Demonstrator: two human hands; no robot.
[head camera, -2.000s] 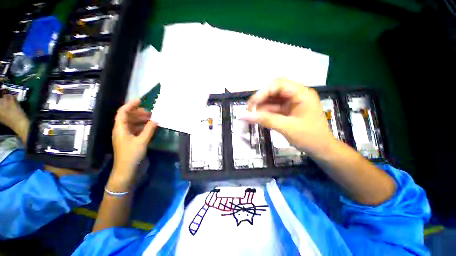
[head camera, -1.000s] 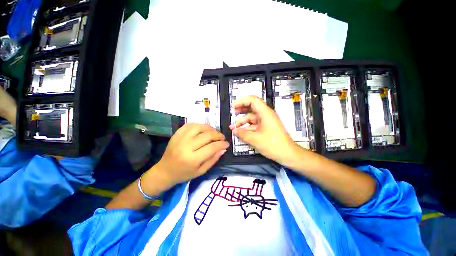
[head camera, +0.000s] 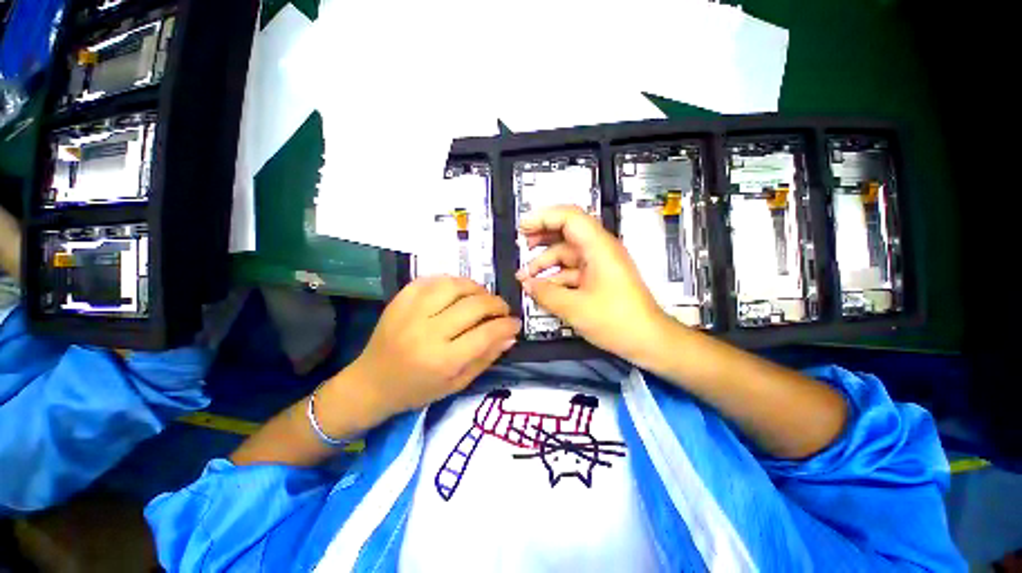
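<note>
A black foam tray (head camera: 717, 340) with several slots lies in front of me. Each slot holds a silvery phone screen-and-frame unit (head camera: 768, 252) with an orange-gold flex cable (head camera: 672, 204). My left hand (head camera: 443, 334) is over the lower part of the leftmost slot, fingers bent, fingertips near the divider. My right hand (head camera: 583, 272) is over the second slot, fingers curled, thumb and fingertips close together, covering part of that unit. The fingertips of both hands nearly meet. I cannot tell whether either hand pinches a small piece.
White sheets (head camera: 387, 123) with saw-toothed edges lie behind the tray on the green mat (head camera: 863, 73), partly over its left end. A neighbour's black tray (head camera: 191, 168) stands lengthwise at left, with a person's blue sleeve (head camera: 101, 409) beside it.
My left hand has come from the left edge of the sheets to the leftmost slot. My right hand has lowered to the second slot. The view has shifted, and both hands barely moved in the last second.
</note>
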